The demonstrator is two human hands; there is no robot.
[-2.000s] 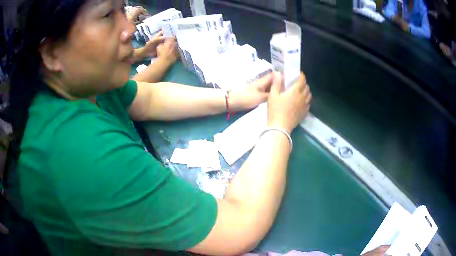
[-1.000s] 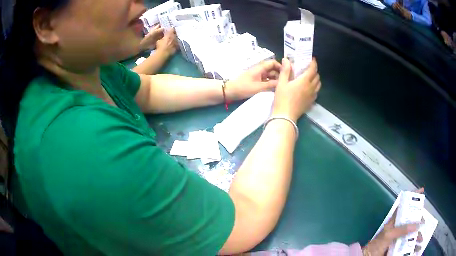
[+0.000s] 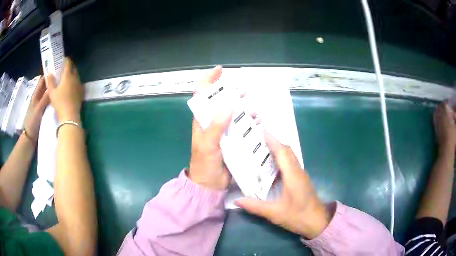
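Both my hands come from pink sleeves at the centre of the view. My left hand [image 3: 207,142] grips white printed leaflets [image 3: 248,150] with short black heading bars, its thumb across them and fingertips showing past the upper edge. My right hand [image 3: 292,195] is at the leaflets' lower right end, thumb and fingers spread around it and touching its edge. A larger blank white sheet [image 3: 280,100] lies flat under the hands, over the bench and the pale rail. How many leaflets I hold cannot be told.
The green bench [image 3: 135,150] meets a pale rail [image 3: 160,80] with handwritten marks and a dark surface beyond. A white cord [image 3: 382,100] crosses at right. A neighbour's hands [image 3: 67,95] hold a white printed piece at left, near white scraps [image 3: 42,192]. Another person's arm [image 3: 442,165] is at right.
The view has swung from the green-shirted neighbour to my own work. Both my hands and the leaflets are now central; earlier only a hand and printed pieces showed at lower right.
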